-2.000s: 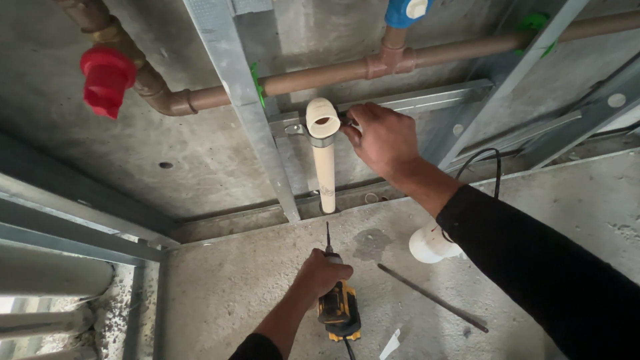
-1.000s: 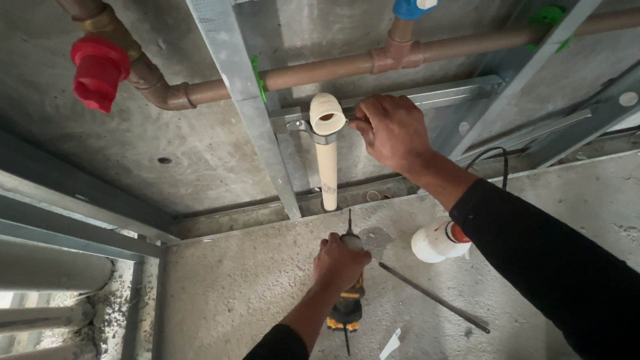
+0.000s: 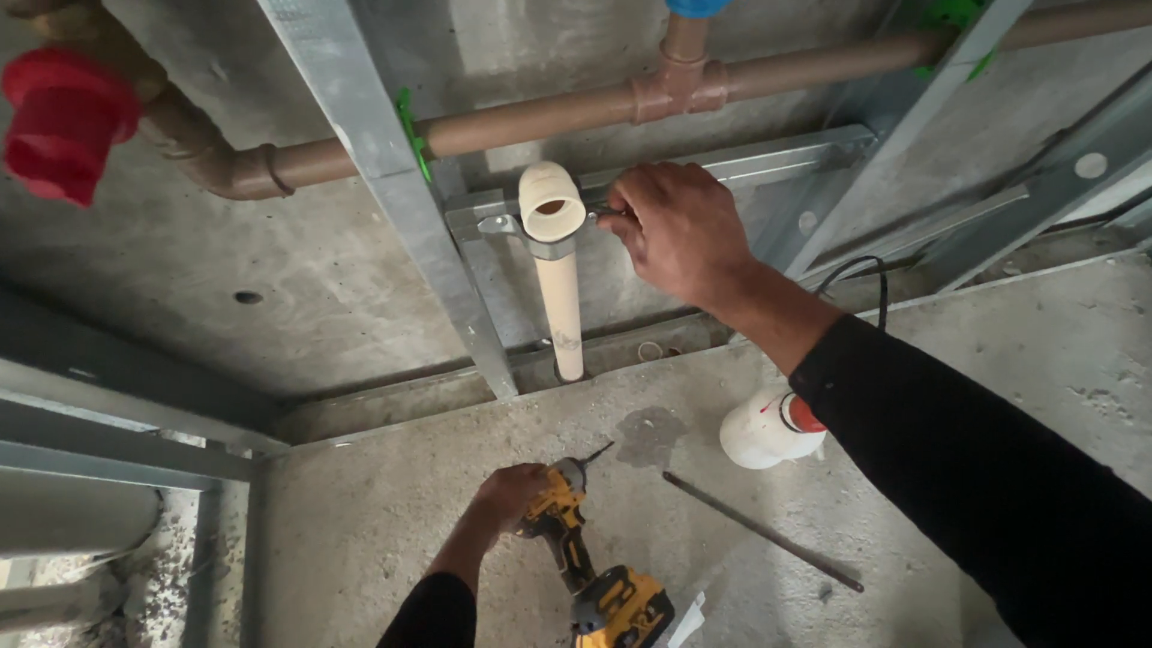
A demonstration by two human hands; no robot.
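My left hand [image 3: 515,497] grips a yellow and black cordless drill or driver [image 3: 576,549] near its head, low over the concrete floor, its bit pointing up and right. My right hand [image 3: 679,225] is at the right side of a metal pipe clamp [image 3: 549,247], fingertips pinched together; what lies between them is hard to see. The clamp goes around an upright cream plastic pipe [image 3: 562,315] just under its open elbow fitting [image 3: 551,202]. Behind the elbow a galvanized metal crosspiece [image 3: 783,164] runs between two studs.
A brown pipe [image 3: 531,123] crosses behind a steel stud [image 3: 387,171], with a red cap [image 3: 67,126] at the left. On the floor are a white bottle [image 3: 765,432] with a red top and a thin dark rod [image 3: 765,533]. Metal framing [image 3: 117,450] stands at the left.
My left hand has shifted on the drill, which has turned from pointing up, so its bit now slants right and its battery shows. My right hand has stayed beside the pipe clamp.
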